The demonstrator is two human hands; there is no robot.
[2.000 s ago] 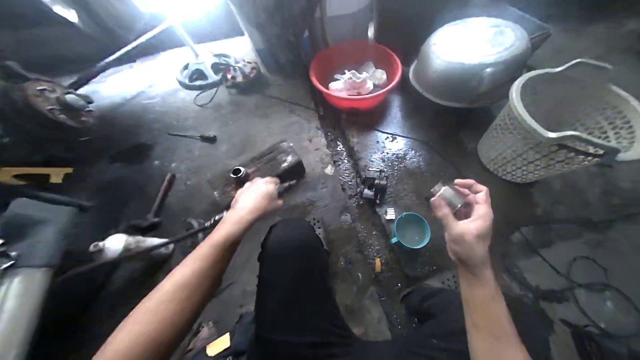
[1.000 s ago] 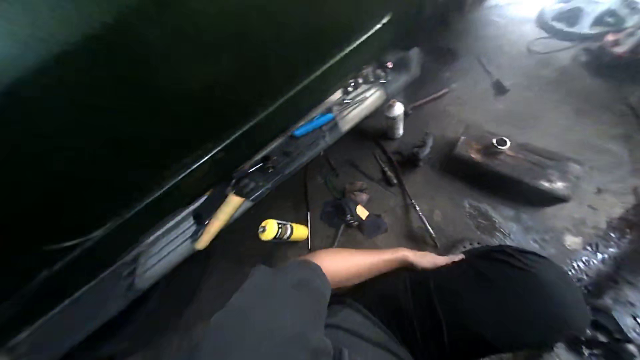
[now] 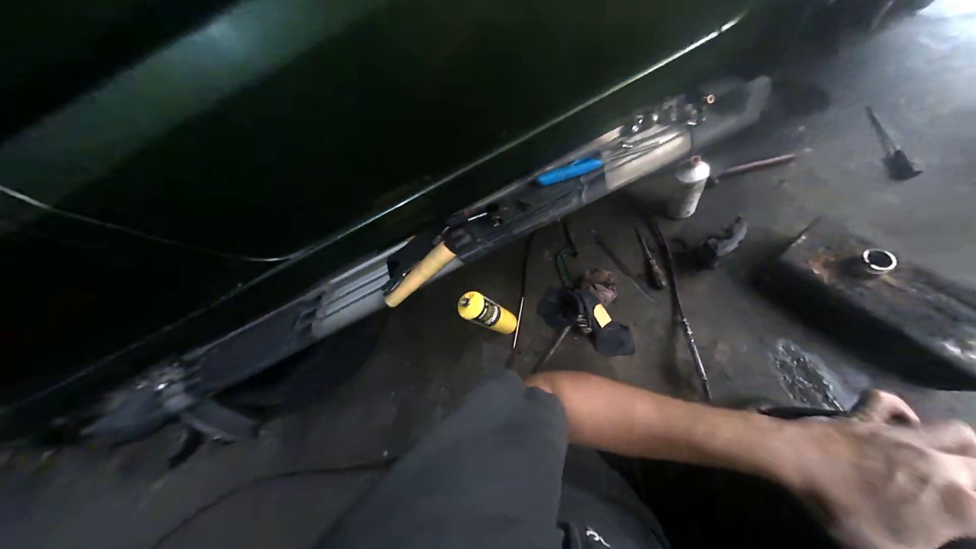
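Observation:
My left hand [image 3: 892, 469], blurred, reaches over my dark-clad knee at the lower right edge. Its fingers are bent and partly cut off by the frame, so whether it holds anything cannot be told. My right hand is out of view. Just beyond the left hand lies a dirty dark metal tank [image 3: 862, 305] with a round metal neck [image 3: 879, 261]. A long thin metal rod [image 3: 690, 339] lies on the floor left of the tank. Near my forearm are a dark cloth bundle [image 3: 564, 305] with a yellow patch and a yellow canister [image 3: 488, 313] on its side.
A dark green vehicle panel [image 3: 381, 137] fills the upper left. On the sill [image 3: 534, 210] below it rest a blue-handled tool [image 3: 569, 171], a yellow handle [image 3: 421, 274] and small metal parts. A whitish bottle [image 3: 688, 187], a screwdriver [image 3: 652, 263] and a brush-like tool [image 3: 896, 156] are on the floor.
The view has swung far left; the red basin and teal cup seen earlier are out of frame. My right hand, earlier holding a small metal piece, has left view. My left hand has moved right across the knee.

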